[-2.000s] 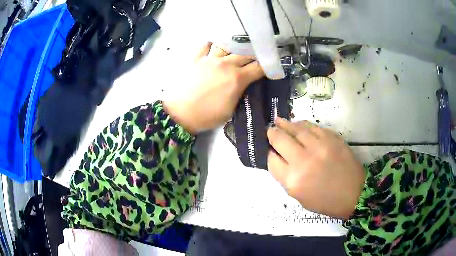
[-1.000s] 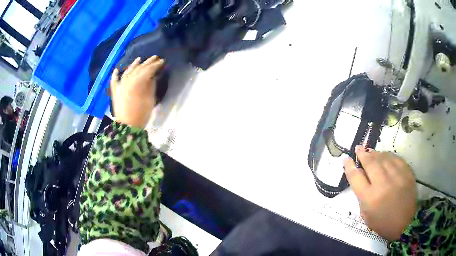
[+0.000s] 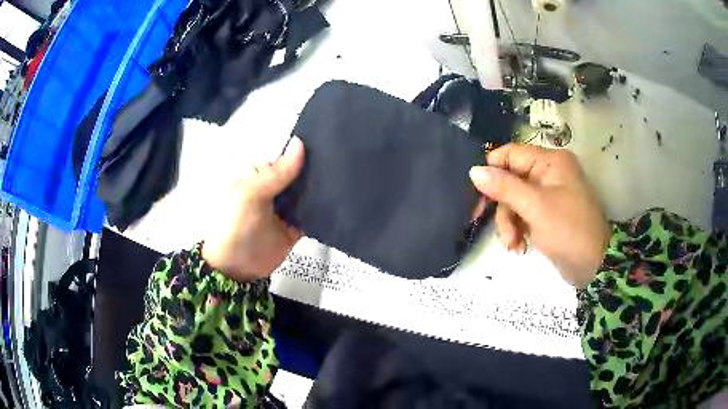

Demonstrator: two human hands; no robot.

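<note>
A flat matte-black pouch panel [image 3: 383,180] with rounded corners is held over the machine table. My left hand [image 3: 259,212] grips its left edge, thumb on top. My right hand [image 3: 543,208] is at its right edge, thumb and finger closed on the edge; whether it also holds the band beneath is hidden. The black zippered gusset strip [image 3: 459,96] lies behind the panel, partly covered by it, running to the presser foot area [image 3: 523,100].
A blue work bin [image 3: 48,120] stands at the left. A heap of black cut pieces [image 3: 215,64] lies beside and over it. The sewing machine arm [image 3: 479,40] rises at the top. A ribbed cream knob [image 3: 546,113] sits right of the needle area. A ruler scale [image 3: 511,307] runs along the front edge.
My left hand has come from the heap by the bin to the machine, now with the panel. The panel covers much of the looped strip. My right hand now meets the panel's edge.
</note>
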